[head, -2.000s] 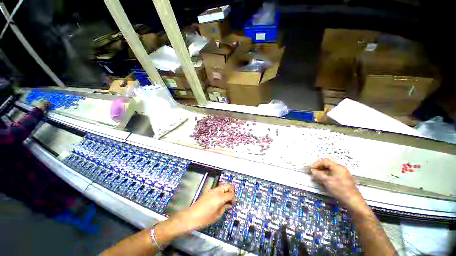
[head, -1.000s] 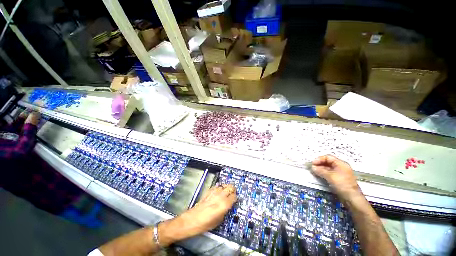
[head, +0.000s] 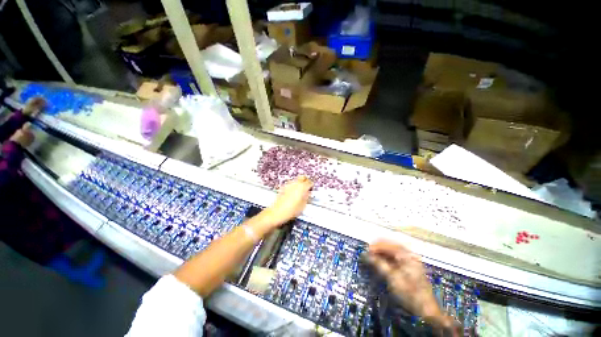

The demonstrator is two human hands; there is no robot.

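My left hand [head: 292,199] is at the near edge of the pile of dark red parts [head: 290,164] on the pale shelf. Its fingers are bunched together, and whether they grip a part cannot be seen. My right hand [head: 397,266] is blurred over the upper part of the near circuit board panel [head: 316,276]; what it holds, if anything, cannot be told. Small pale parts [head: 418,201] are scattered on the shelf right of the dark red pile.
A second panel [head: 158,204] lies to the left on the track. Bright red parts [head: 525,237], a clear plastic bag [head: 214,131], a pink-purple item [head: 150,123] and blue parts [head: 56,100] are on the shelf. Another person's hands [head: 29,118] are at far left. Cardboard boxes [head: 336,99] stand behind.
My left hand has moved up from the near panel's left edge to the dark red pile. My right hand has moved from the shelf edge down and left over the panel.
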